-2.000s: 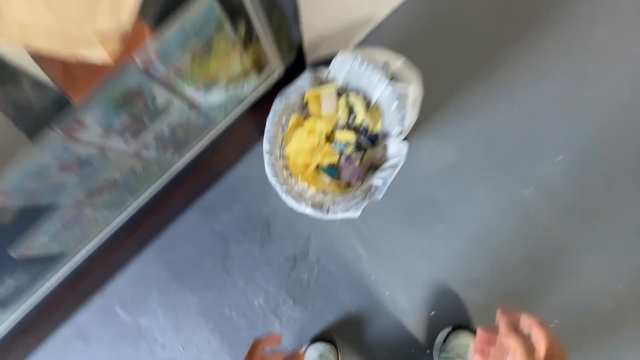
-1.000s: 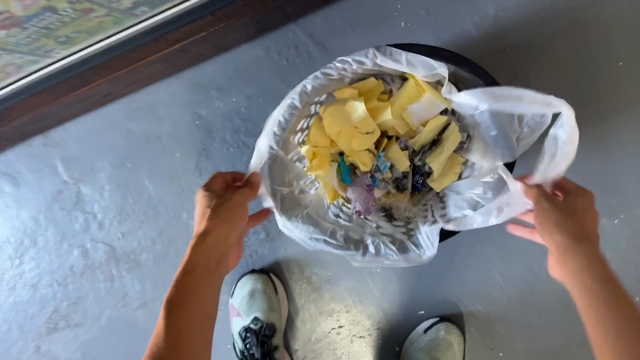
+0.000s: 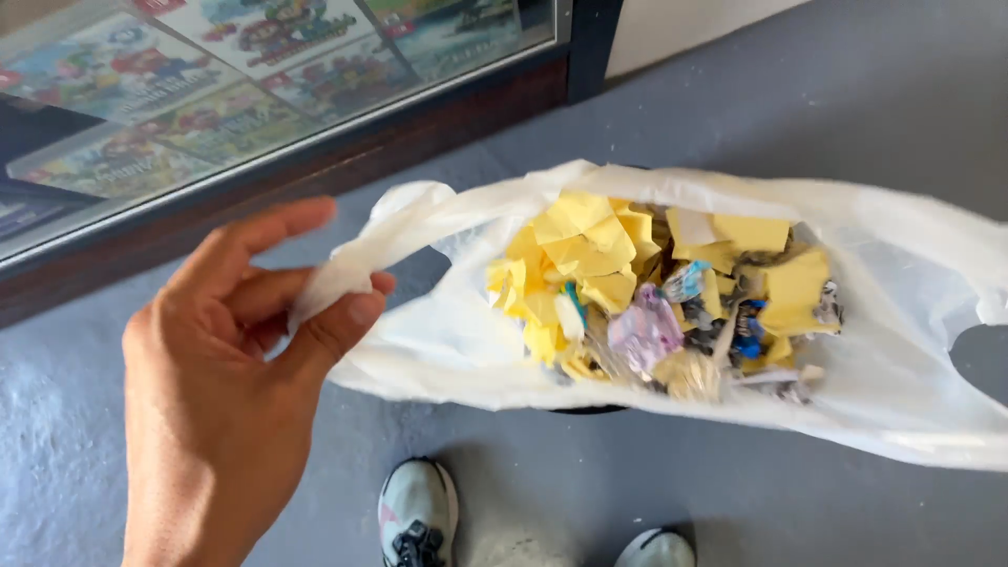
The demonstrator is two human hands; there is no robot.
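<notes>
My left hand [image 3: 236, 354] pinches one handle of a white plastic bag [image 3: 882, 331] between thumb and fingers at the left. Stretched wide between its two handles, the bag shows its inside. Crumpled yellow paper [image 3: 587, 240], a purple wrapper [image 3: 646, 331] and other small wrappers lie in it. The bag's right handle runs out of the frame at the right edge, and my right hand is out of view. Only slivers of the black rim of a bin [image 3: 591, 409] show beneath the bag.
A glass display case [image 3: 315, 134] with game cases inside and a dark wooden base stands at the upper left. Two shoes [image 3: 417, 512] are on the grey floor [image 3: 827, 512] below the bag. A pale panel [image 3: 677, 31] is at the top.
The bag's edge, spread round over the bin one second ago, is now drawn out lengthwise by its handles. My left hand has gone from the bag's edge to a handle. My right hand has left the view.
</notes>
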